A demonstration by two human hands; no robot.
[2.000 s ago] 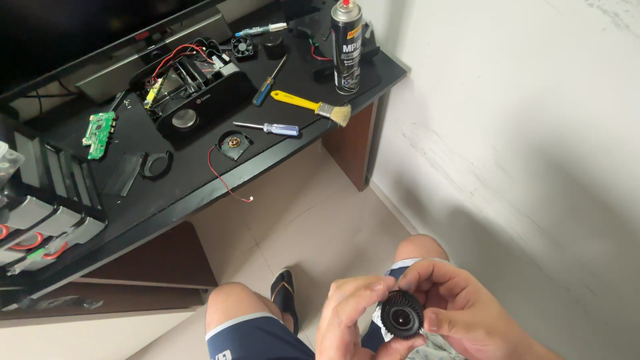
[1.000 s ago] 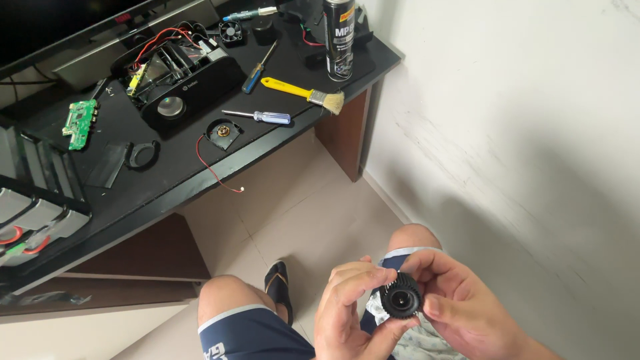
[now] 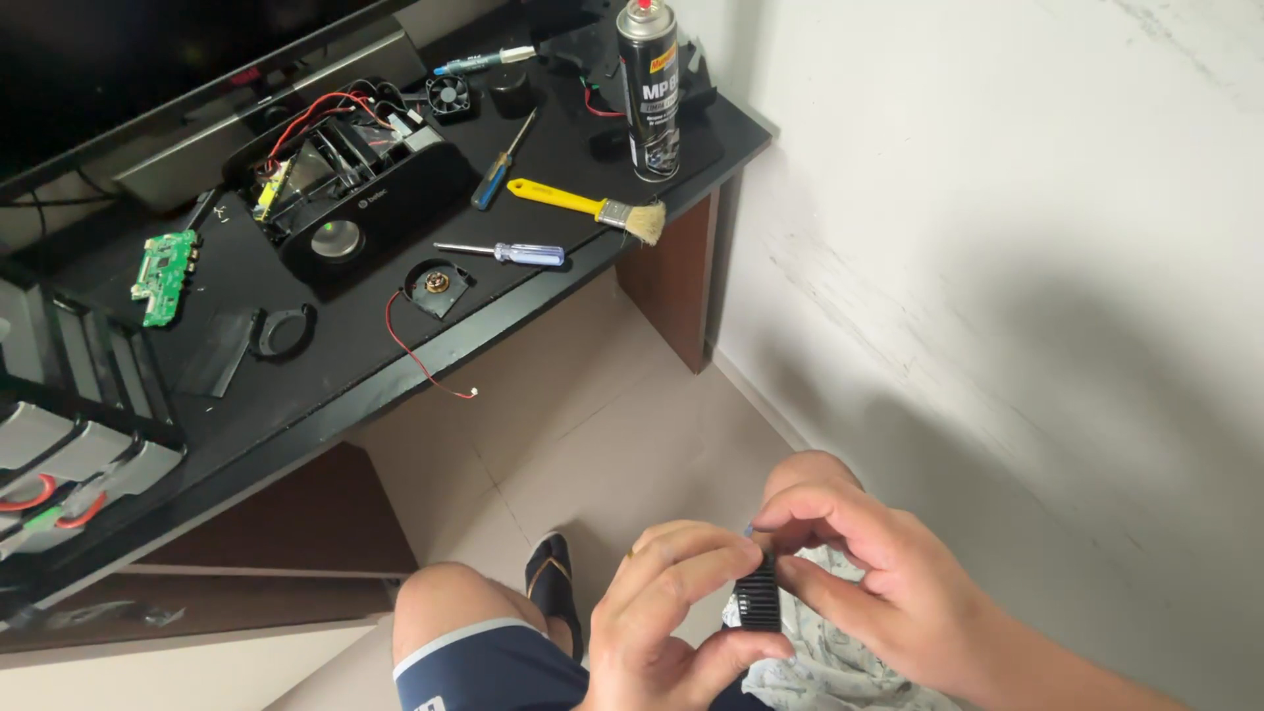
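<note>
A small black finned blower fan wheel (image 3: pixel 758 595) is seen edge-on between my hands, above my lap. My left hand (image 3: pixel 681 612) grips it between the thumb below and fingertips above. The thumb and index finger of my right hand (image 3: pixel 869 583) are at its upper right side; whether they press on it cannot be told. A crumpled pale patterned cloth (image 3: pixel 820 652) lies under my hands, a bit of white showing behind the wheel. On the desk lies the opened fan housing (image 3: pixel 437 283) with a red wire hanging over the edge.
The black desk (image 3: pixel 326 395) holds an opened projector (image 3: pixel 365 207), a green circuit board (image 3: pixel 168 276), screwdrivers (image 3: pixel 528 254), a yellow-handled brush (image 3: pixel 563 197), a spray can (image 3: pixel 650 94), a small square fan (image 3: pixel 448 96) and a black ring part (image 3: pixel 283 332). A white wall (image 3: pixel 987 247) stands at the right.
The fan wheel has turned from showing its round face to showing its finned edge. My hands remain over my lap.
</note>
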